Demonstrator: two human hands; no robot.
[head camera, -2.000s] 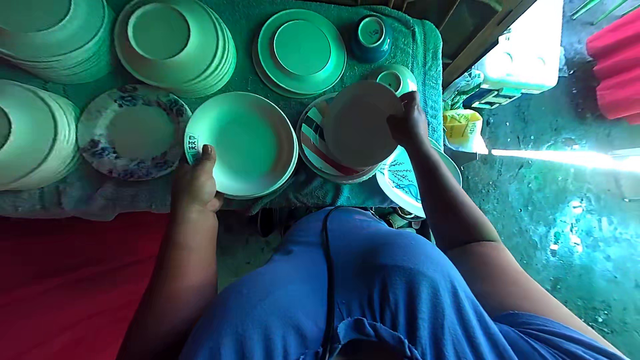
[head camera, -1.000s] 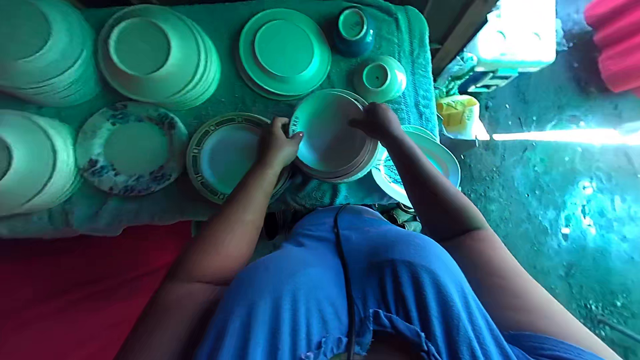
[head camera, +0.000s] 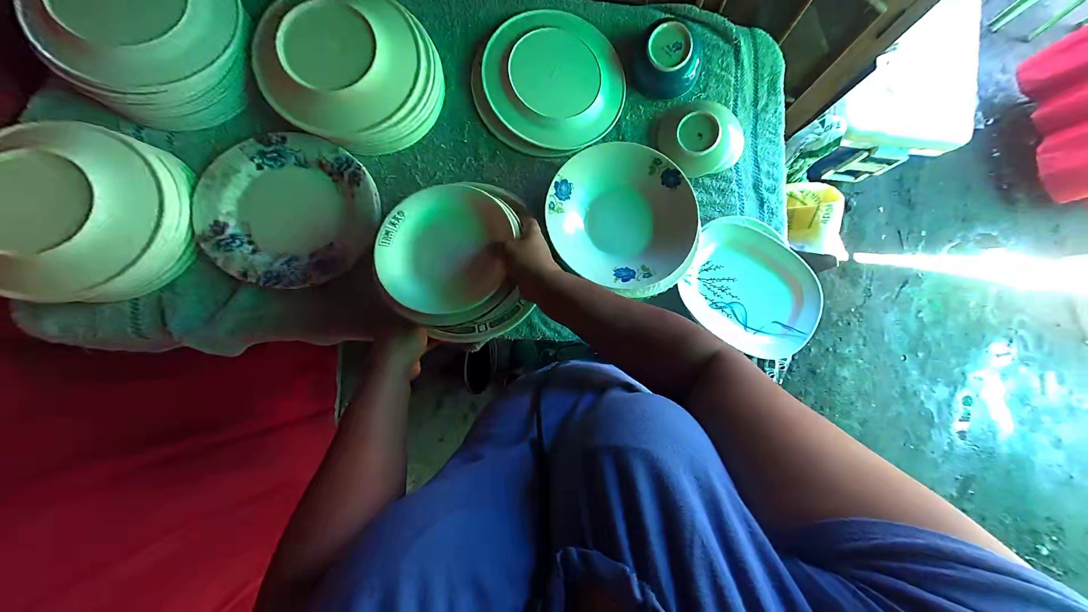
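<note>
Both hands grip a short stack of pale shallow bowls over a dark-patterned plate near the towel's front edge. My left hand is at the stack's lower left rim, its fingers partly hidden beneath. My right hand holds the right rim, with the thumb over the top bowl. Just right of that hand lies a stack topped by a white bowl with blue flowers. A flower-bordered plate lies to the left of the held bowls.
Tall stacks of upturned bowls fill the left of the towel. Upturned plates, a dark blue cup and a small bowl lie behind. A squarish dish sits at the right edge, near a yellow container.
Both hands have moved left from the right-hand stack to the bowls over the patterned plate. The blue-flowered bowl now shows on top of the right-hand stack.
</note>
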